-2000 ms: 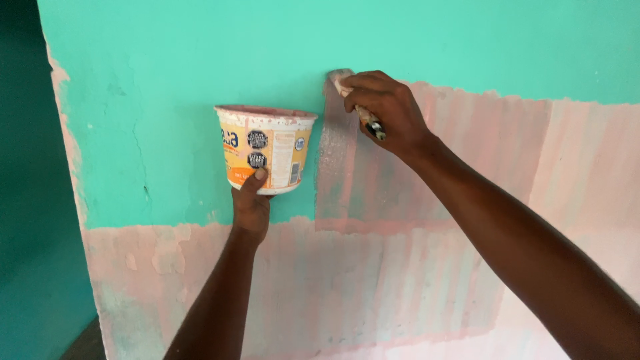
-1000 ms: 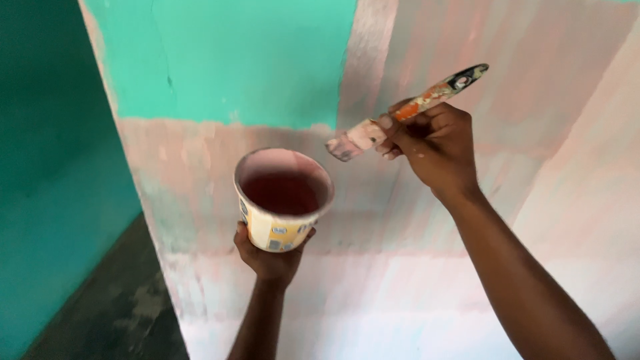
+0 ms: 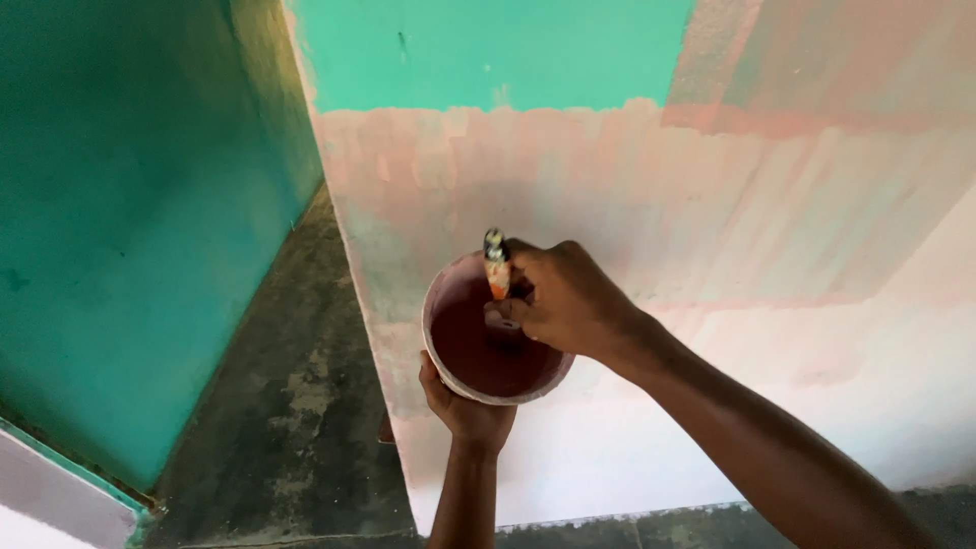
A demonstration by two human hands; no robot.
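Observation:
My left hand (image 3: 473, 415) holds a round plastic tub (image 3: 435, 358) from below, its mouth facing up toward me. Dark reddish paint (image 3: 473, 358) is inside. My right hand (image 3: 568, 301) grips a paintbrush (image 3: 497, 267) by its handle over the tub, with the brush head lowered into the tub; whether the bristle tips touch the paint is hard to tell. Behind both hands stands a wall, turquoise (image 3: 488, 53) above and covered with streaky pale pink paint (image 3: 610, 198) below.
The painted wall's left edge (image 3: 358, 282) runs down beside the tub. Farther left are a darker green wall (image 3: 130, 229) and a worn dark floor (image 3: 305, 396). A low ledge with a turquoise edge (image 3: 76, 461) lies at bottom left.
My right hand has brought the brush from the wall's surface down into the tub. The tub, seen side-on earlier, now shows its open mouth. The view has tilted downward.

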